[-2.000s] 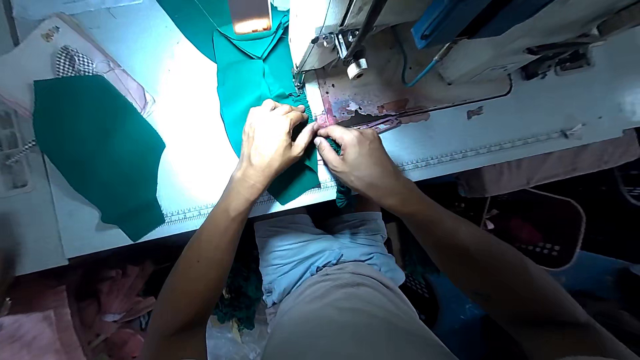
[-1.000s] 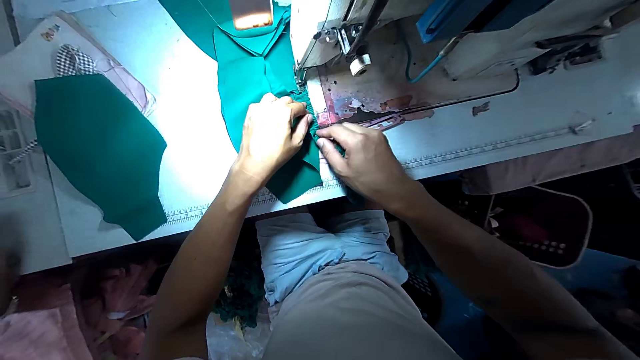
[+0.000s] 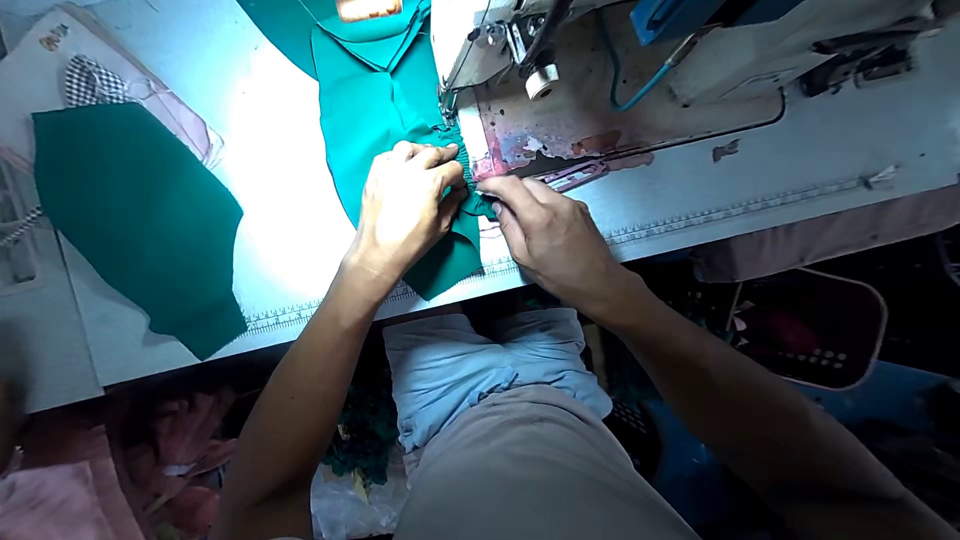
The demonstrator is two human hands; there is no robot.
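A green fabric piece (image 3: 364,112) lies under the needle area of a sewing machine (image 3: 448,105), with a gathered green strip (image 3: 463,161) along its right edge. My left hand (image 3: 412,195) rests on the fabric just below the presser foot, fingers curled at the gathers. Just right of it, my right hand (image 3: 544,225) pinches the gathered strip between thumb and forefinger. The fabric's lower corner (image 3: 442,270) reaches the table's front edge. Another green cut piece (image 3: 142,225) lies flat at the left.
A measuring tape strip (image 3: 750,204) runs along the table's front edge. Pink thread snips (image 3: 577,175) lie beside my right hand. Checked fabric (image 3: 94,81) is at the upper left. Below the table are a basket (image 3: 874,337) at the right and pink cloth (image 3: 60,495) at the left.
The gathered strip's end, which hung down by the table edge two seconds ago, is now drawn up at my right fingers. My left hand stays in about the same place.
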